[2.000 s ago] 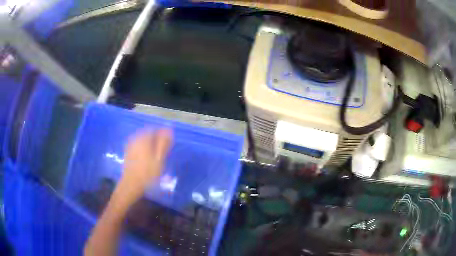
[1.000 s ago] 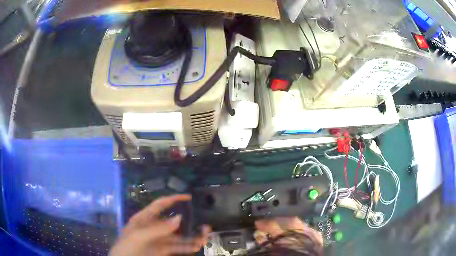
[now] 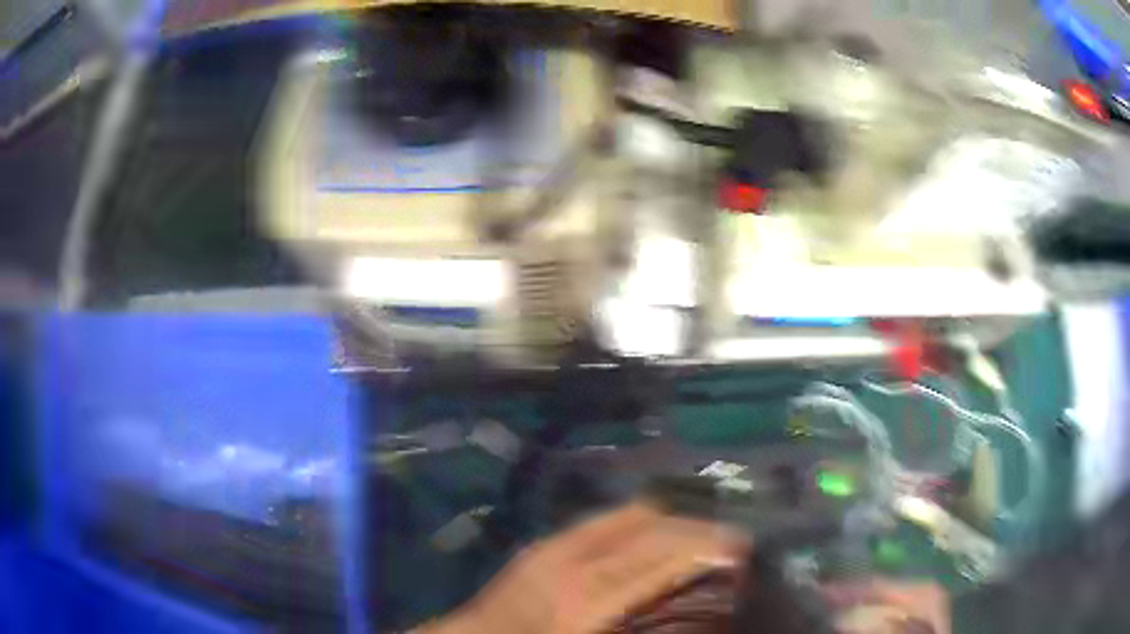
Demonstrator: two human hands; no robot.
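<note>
The frame is badly blurred. My left hand point(image 3: 607, 570) lies at the bottom centre, over the near left part of the dark test fixture point(image 3: 793, 495), back of the hand up; its fingertips and anything under them are hidden. My right hand point(image 3: 892, 607) is cut off by the bottom edge, just right of the left hand; what it holds cannot be told. Green lights glow on the fixture's right part, and a small pale-marked circuit board point(image 3: 725, 471) shows on its top.
The blue bin point(image 3: 198, 409) stands at left, dark units low in it. Behind are the beige variac point(image 3: 421, 223), white plugs point(image 3: 647, 297), a flat cream meter point(image 3: 892, 291) and a black plug with red patch point(image 3: 775, 155). White leads point(image 3: 979, 495) coil at right. Loose connectors point(image 3: 465, 526) lie beside the bin.
The left hand left the bin for the fixture, then moved right across its near side. The right hand has moved right and lower. The view swung right, then slightly back left.
</note>
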